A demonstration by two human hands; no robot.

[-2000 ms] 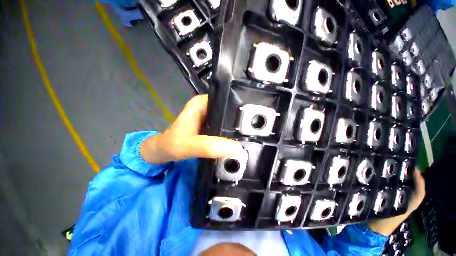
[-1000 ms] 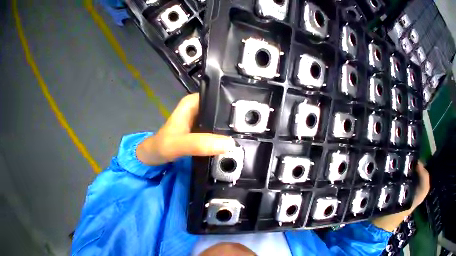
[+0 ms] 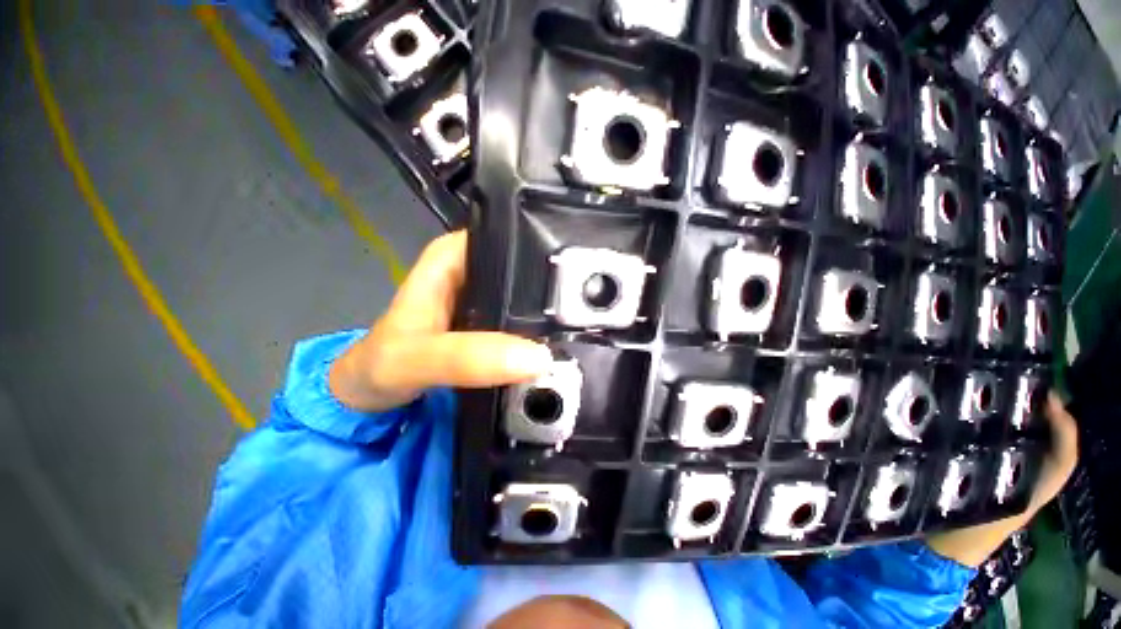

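A large black component tray (image 3: 658, 338) fills the middle and right of the head view, tilted and close to the camera. Its square pockets hold silver camera modules (image 3: 617, 140) with dark round centres, one per pocket. My left hand (image 3: 424, 344) grips the tray's left edge, thumb over the rim beside a module in the left column, fingers hidden behind. My right hand (image 3: 1055, 457) holds the tray's lower right edge, mostly hidden by it.
Another black tray with modules (image 3: 387, 92) lies behind at the upper left. More trays (image 3: 1045, 74) show at the upper right, beside a strip of green bench (image 3: 1092, 264). Modules also show at the lower right. Grey floor with yellow lines is at left. Blue cloth shows at the top left edge.
The held tray has shifted slightly left on its near side, and its right end reaches a little further right. Both hands keep their hold and move with it.
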